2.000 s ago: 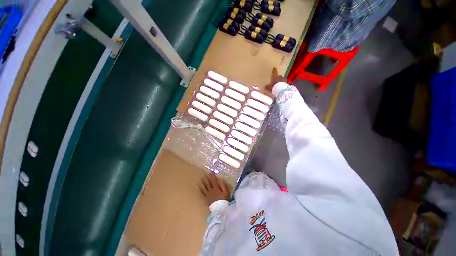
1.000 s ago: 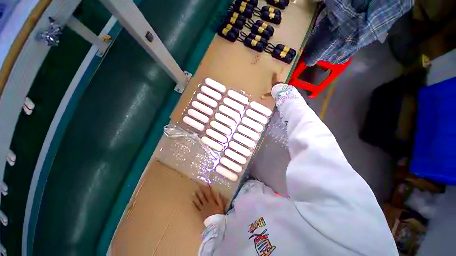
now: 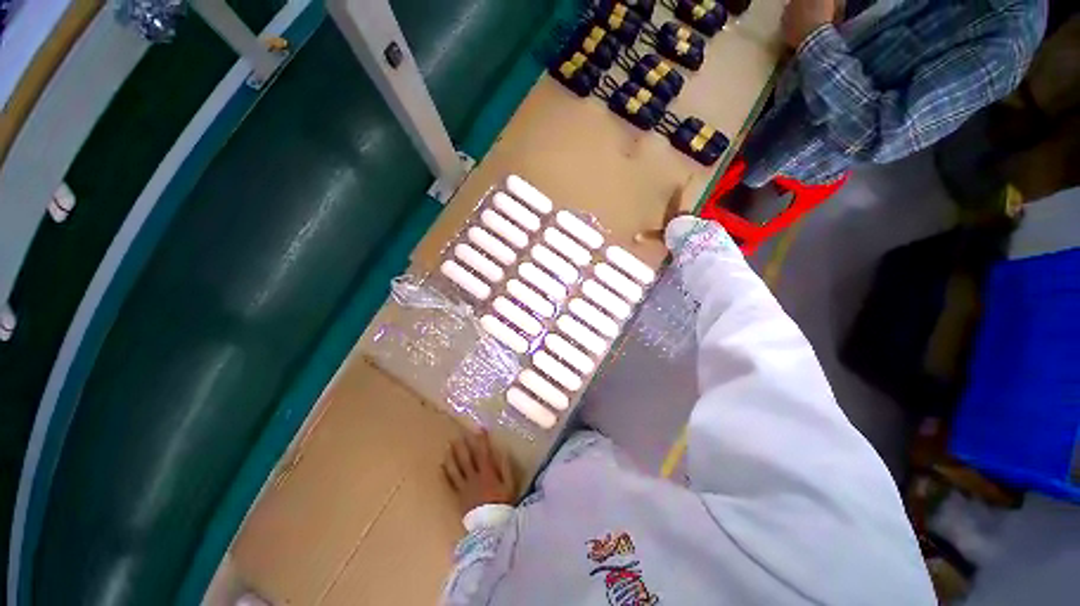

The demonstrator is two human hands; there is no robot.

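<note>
White oblong housings (image 3: 548, 281) lie in rows in a clear blister tray (image 3: 456, 355) on the bench, and crinkled clear plastic shows at the tray's lower left. My left hand (image 3: 480, 470) rests on the brown cardboard (image 3: 344, 474) just below the tray, fingers spread and empty. My right hand (image 3: 673, 223) is at the bench's far edge, above the tray's right corner. It is small and partly covered by the white cuff, with a finger and thumb apart and nothing seen in it.
Black inner units with yellow bands (image 3: 636, 104) stand in rows farther up the bench. A person in a plaid sleeve (image 3: 912, 95) is by a red stool (image 3: 776, 213). A green conveyor (image 3: 320, 201) with a white post (image 3: 403, 95) runs left. A blue bin (image 3: 1030, 343) stands right.
The view has shifted, and the other person's hand and forearm now show at the top right. My hands stay near the tray, my left still spread on the cardboard. White parts at the far left have shifted.
</note>
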